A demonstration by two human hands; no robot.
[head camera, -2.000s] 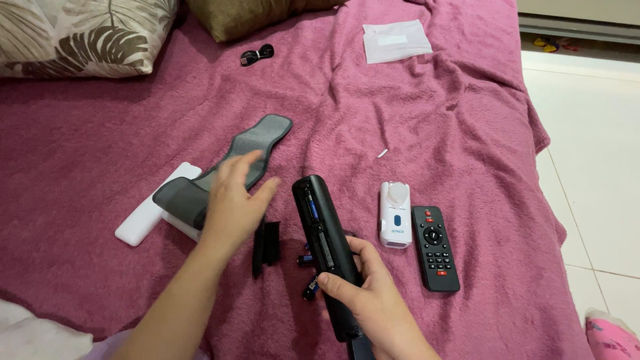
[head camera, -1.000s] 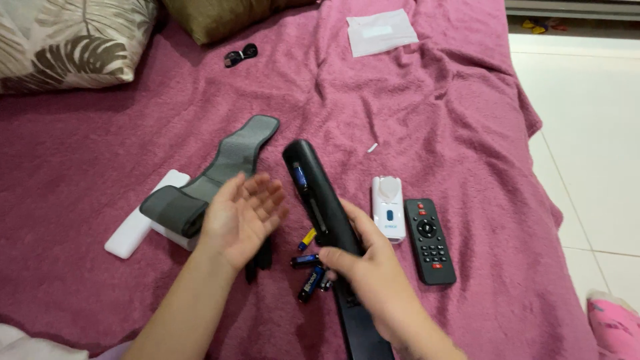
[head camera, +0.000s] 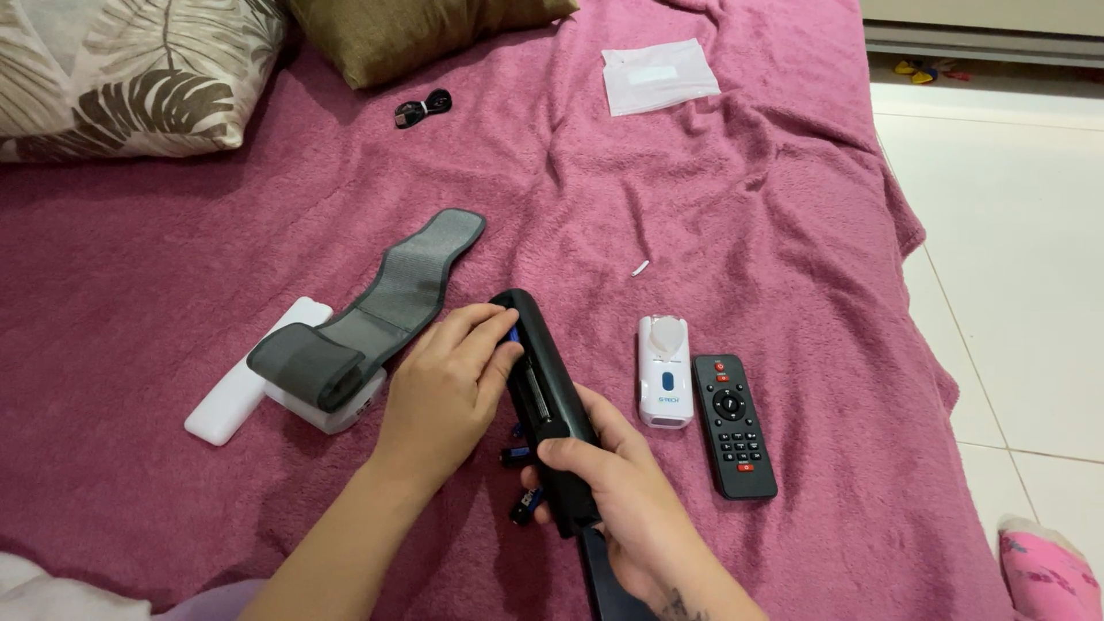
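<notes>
My right hand grips a black remote control, its battery compartment facing up. The fingertips of my left hand pinch a blue battery at the compartment's far end. Loose blue batteries lie on the pink blanket beneath the remote, partly hidden by my right fingers. Under my right wrist a flat black object is partly covered. To the right lie a white handheld device with a blue button and a black remote with red buttons.
A grey fabric cuff rests over a white device, beside a long white plastic case. Farther back are a bundled black cable, a clear plastic pouch, and two cushions. A socked foot shows at lower right.
My left hand, held apart from the remote with fingers spread one second ago, is now at the battery compartment with fingertips on a battery. My right hand still holds the remote.
</notes>
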